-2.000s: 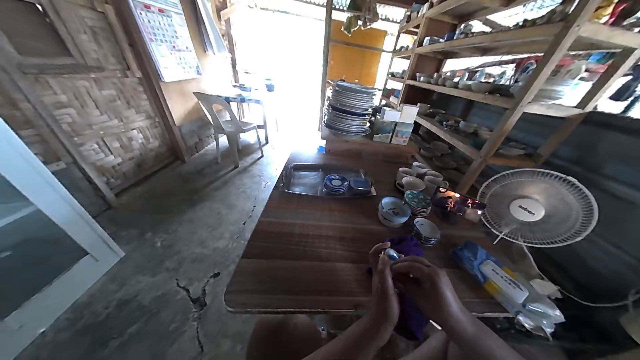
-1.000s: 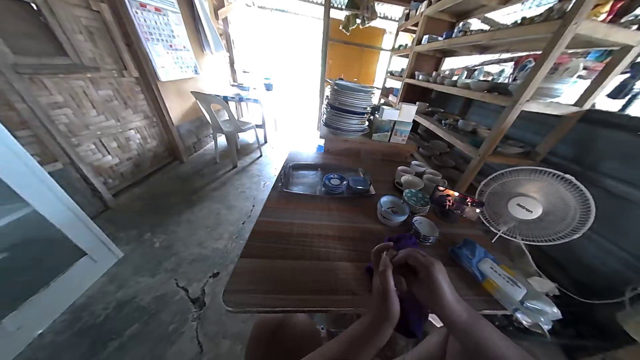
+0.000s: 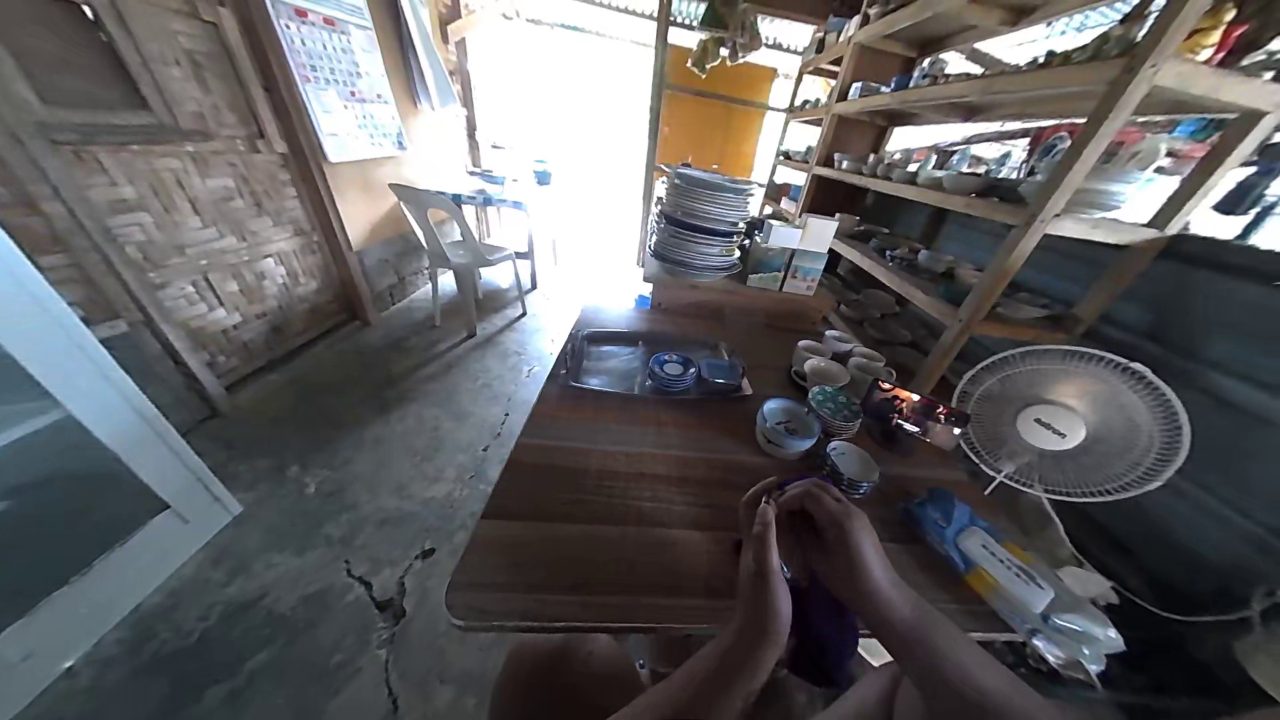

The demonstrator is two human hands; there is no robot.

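Observation:
Both hands meet above the near edge of the wooden table (image 3: 600, 500). My right hand (image 3: 835, 535) is closed on a purple cloth (image 3: 822, 635), which hangs down below the table edge. My left hand (image 3: 765, 570) curls against the right one; whatever lies between the palms is mostly hidden, with only a small pale glint showing. Just beyond the fingers stands a stack of small white bowls (image 3: 852, 468). Behind it are patterned bowls (image 3: 787, 427) and a stack of green-patterned dishes (image 3: 834, 408).
A metal tray (image 3: 610, 362) holds blue-and-white saucers (image 3: 672, 370). Cups (image 3: 826, 374), a lit phone (image 3: 915, 412), a wipes pack (image 3: 1010, 575) and a fan (image 3: 1070, 425) are at right. Stacked plates (image 3: 703, 220) and boxes (image 3: 790, 255) stand beyond, beside wooden shelves (image 3: 980, 205).
My hands have closed more tightly together around the cloth. The small light-coloured object seen between the fingers two seconds ago is now mostly covered.

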